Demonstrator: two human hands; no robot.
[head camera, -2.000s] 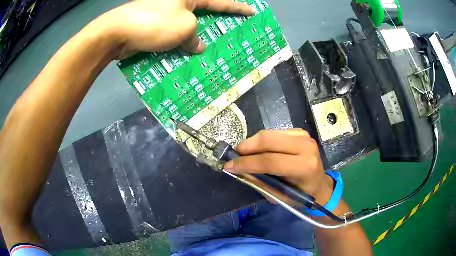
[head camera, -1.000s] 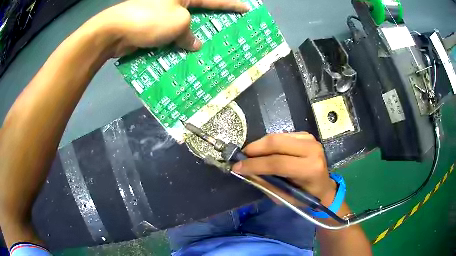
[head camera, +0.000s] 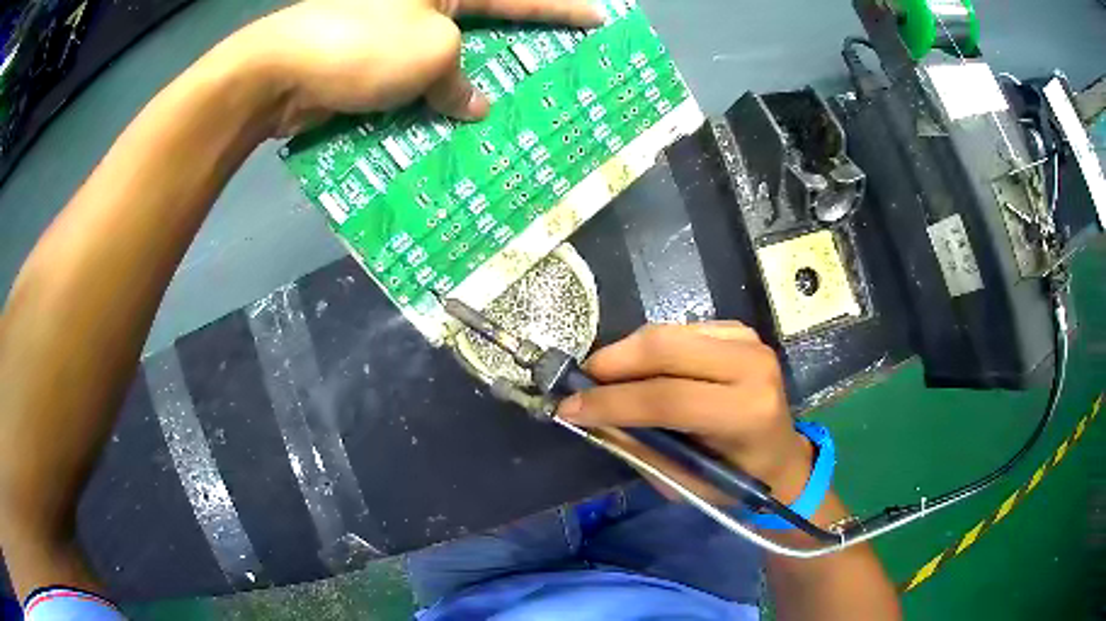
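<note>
A green PCB panel (head camera: 534, 158) lies tilted over the bench edge, with an off-white strip (head camera: 580, 209) along its near side. My left hand (head camera: 376, 61) rests on the panel's far part, thumb and a finger spread on it. My right hand (head camera: 685, 382) holds the soldering iron (head camera: 655, 440) like a pen. The iron's tip is at the panel's near left corner, and the thin guide tube runs alongside. The round dross cup (head camera: 534, 318) with silvery bits is under the iron's metal part, partly covered by the strip.
Right of the panel stand the black iron stand (head camera: 776, 152) with a yellow sponge (head camera: 805, 286) and the black solder unit (head camera: 898, 182) with a green spool (head camera: 931, 24). The feed tube loops from it to the iron. The black bench (head camera: 400, 425) has tape strips.
Since two seconds ago, the panel has shifted slightly left and down, with my left hand still on it. The iron's tip has moved slightly right and down. Little differs from one second ago.
</note>
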